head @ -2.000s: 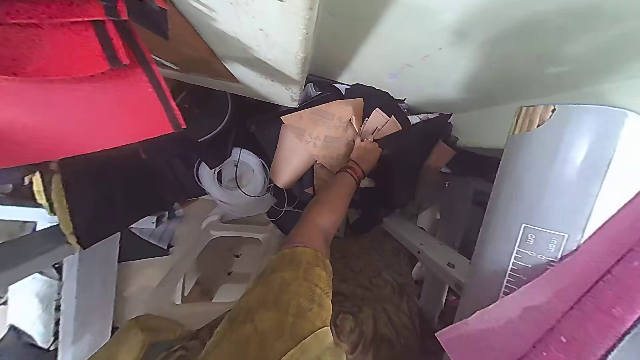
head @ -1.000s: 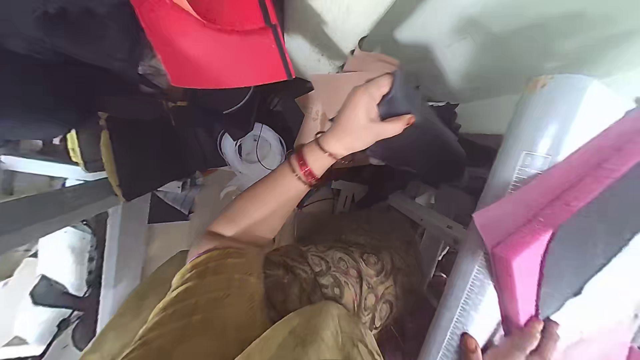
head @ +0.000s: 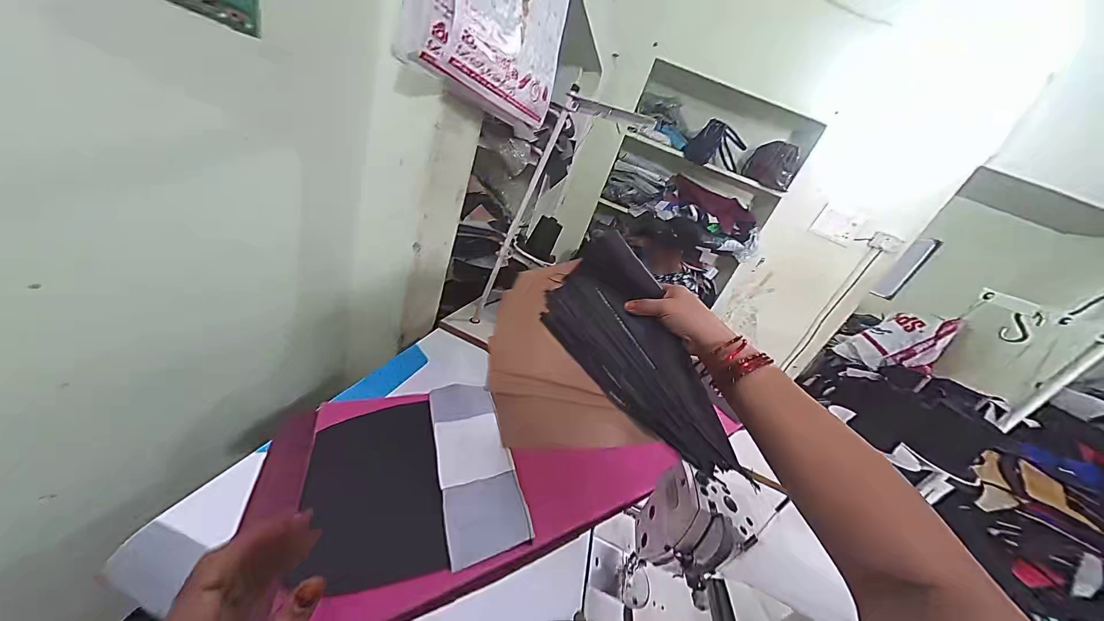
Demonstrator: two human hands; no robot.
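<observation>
My right hand (head: pixel 677 317), with red bangles at the wrist, grips a bundle of black sheet pieces (head: pixel 638 345) by its upper edge. Behind and left of the bundle are several brown sheets (head: pixel 552 379), overlapping the pink sheet (head: pixel 569 479). My left hand (head: pixel 254 573), slightly blurred, is at the lower left with fingers apart, close to the pink sheet's edge. On that sheet lie a black panel (head: pixel 375 500) and a folded grey-white strip (head: pixel 479 483). Whether my right hand also touches the brown sheets is hidden.
A sewing machine (head: pixel 690 526) stands on the white table just below the bundle. A thin metal stand (head: pixel 526 203) rises behind. Beyond the bundle is a person (head: pixel 668 237), partly hidden. Fabric scraps (head: pixel 914 414) are heaped at the right; shelves (head: pixel 716 168) hold bags and cloth.
The view has swung up from the floor area to the table. My right hand, at the brown sheets earlier, now holds the black bundle up over the table. My left hand has let go of the pink piece.
</observation>
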